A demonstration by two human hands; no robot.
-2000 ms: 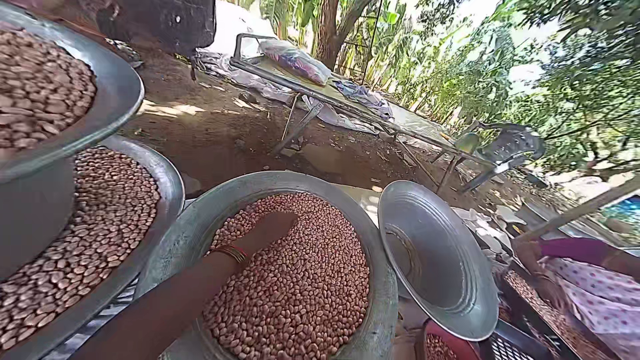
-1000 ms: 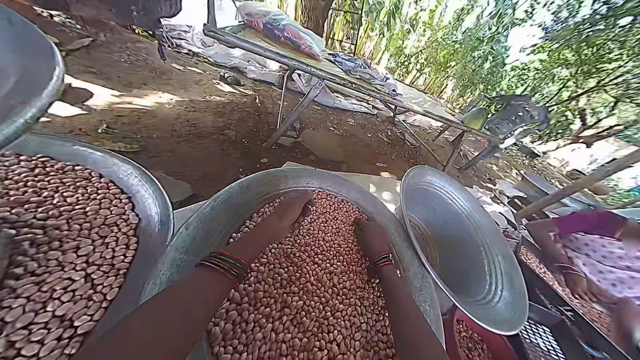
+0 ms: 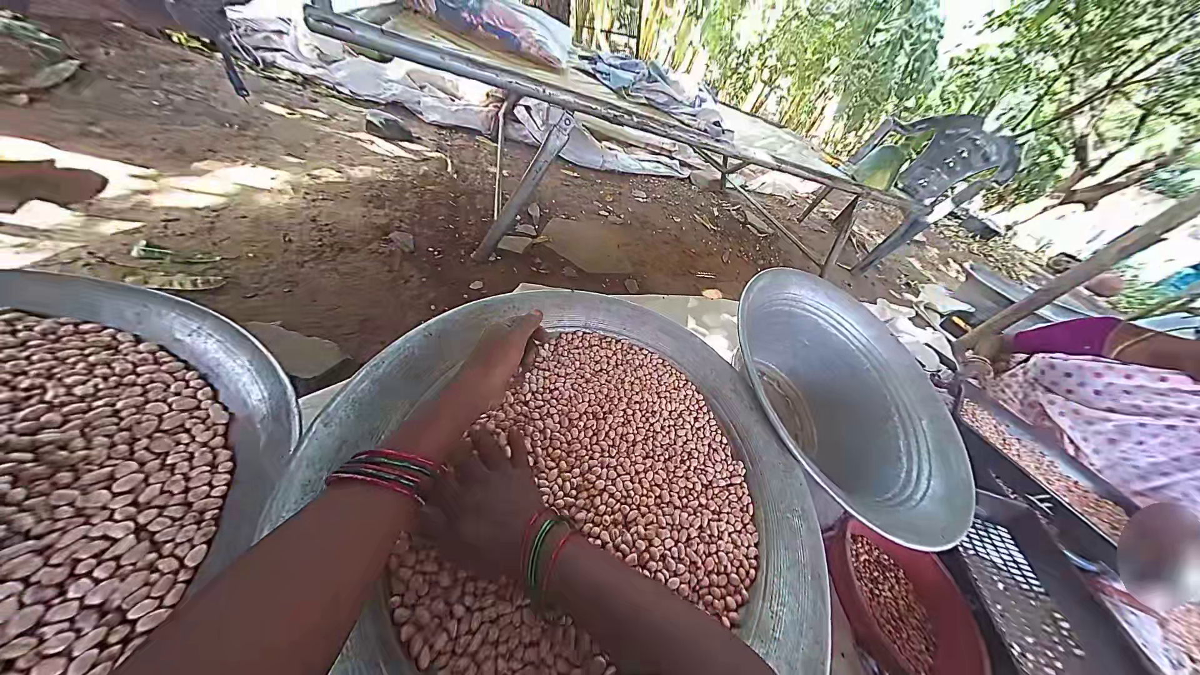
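Observation:
A wide metal basin (image 3: 797, 562) full of brown nuts or seeds (image 3: 647, 450) stands in front of me. At the basin's left inner side, my left hand (image 3: 502, 361) rests on the nuts near the far rim, its fingertips partly hidden. My right hand (image 3: 487, 506) lies on the nuts just below it, palm down with fingers spread, close against my left wrist. Bangles circle both wrists. I cannot tell whether either hand holds nuts.
Left stands another metal basin (image 3: 262, 375) of larger nuts. At right are an empty tilted metal basin (image 3: 862, 403), a red tub (image 3: 947, 600) of nuts, black crates (image 3: 1012, 572) and a seated person (image 3: 1097, 403). Beyond are a metal-framed cot (image 3: 600, 103) and a chair (image 3: 956, 164).
My right hand has moved left across the basin, from its right side to beside my left wrist. Two seconds ago only one hand was in view over the nuts. The view has shifted.

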